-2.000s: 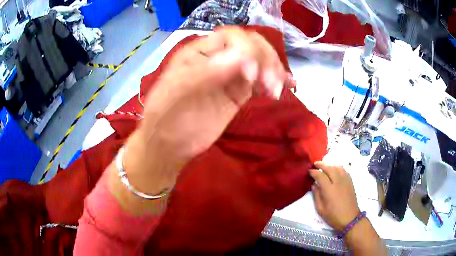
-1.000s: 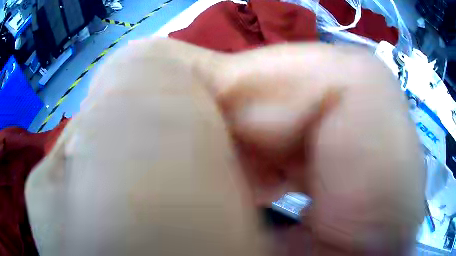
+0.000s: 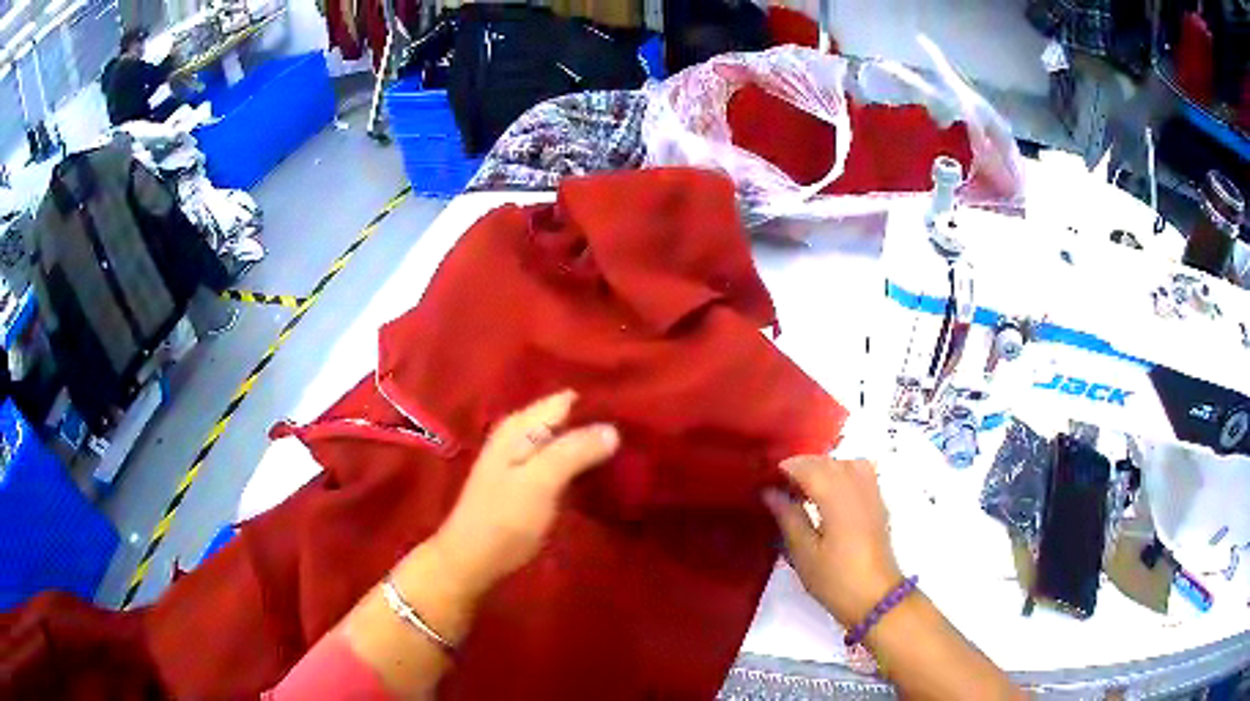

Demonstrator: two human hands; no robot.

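The dark-red garment body lies spread over the left and centre of the table and hangs off at the lower left. Its pale-edged front zip shows at the left. My left hand is over the middle of the garment, fingers apart, palm down; no cloth shows gripped. My right hand pinches the garment's right edge between thumb and fingers, left of the sewing machine. The presser foot area has no cloth under it.
A clear plastic bag with red pieces stands behind. A patterned fabric bundle is at the back left. A black phone, dark packet and pen lie right of my right hand. A person is far left.
My left hand, raised and blurred close to the camera before, is now down at the garment. My right hand and the garment's right edge sit further left of the machine than two seconds ago.
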